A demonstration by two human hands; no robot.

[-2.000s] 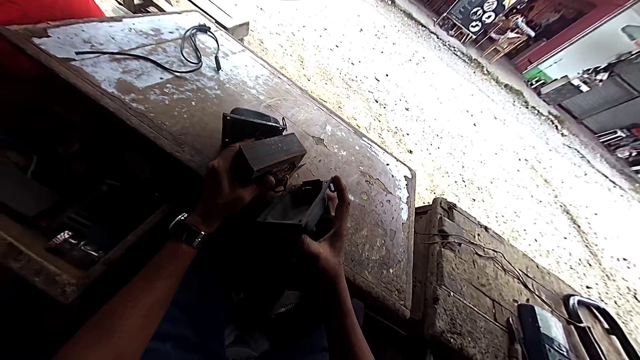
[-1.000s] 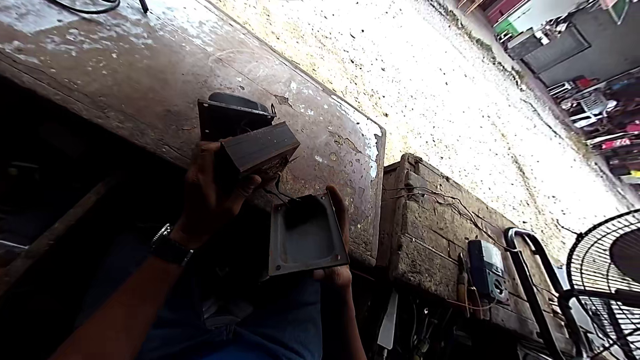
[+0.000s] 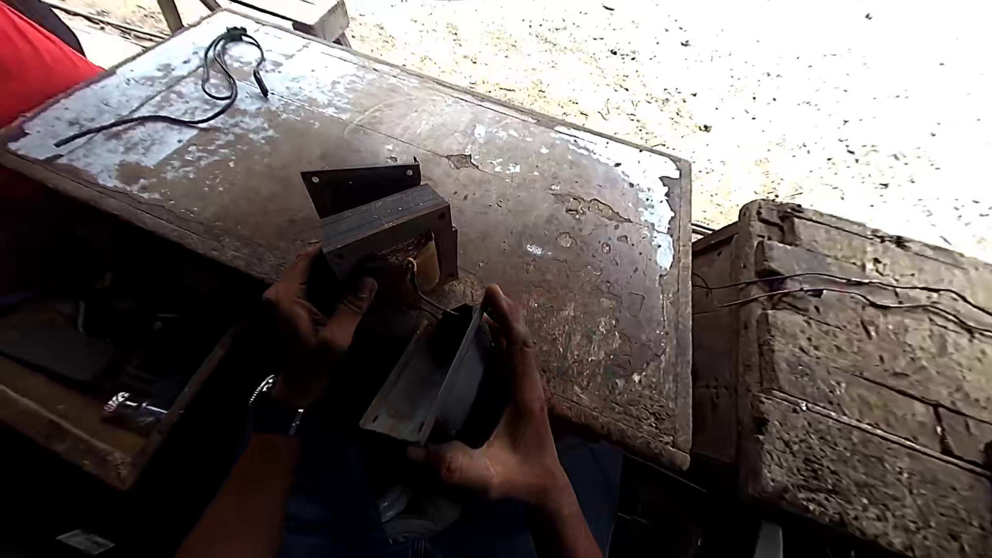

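My left hand (image 3: 318,318), with a watch on its wrist, grips a transformer with a laminated metal core (image 3: 387,225) over the near edge of the worn wooden table (image 3: 496,201). A yellowish winding shows in the core's opening. Behind the core, a dark metal cover (image 3: 360,186) with corner holes stands on the table. My right hand (image 3: 504,418) holds a second metal cover (image 3: 426,380), tilted, its hollow partly in view. Wires run from the winding towards this cover. Shadow hides where they end and the fingertips under the core.
A black power cord (image 3: 221,97) lies looped at the table's far left. An open drawer (image 3: 70,434) with dark items is at the lower left. A rough wooden box (image 3: 868,372) with thin wires across it stands at the right. Red cloth (image 3: 39,62) shows at the upper left.
The cover in my right hand has turned from showing its open hollow to a steeper, edge-on tilt. The core has also turned, and its winding now shows. The view has shifted left.
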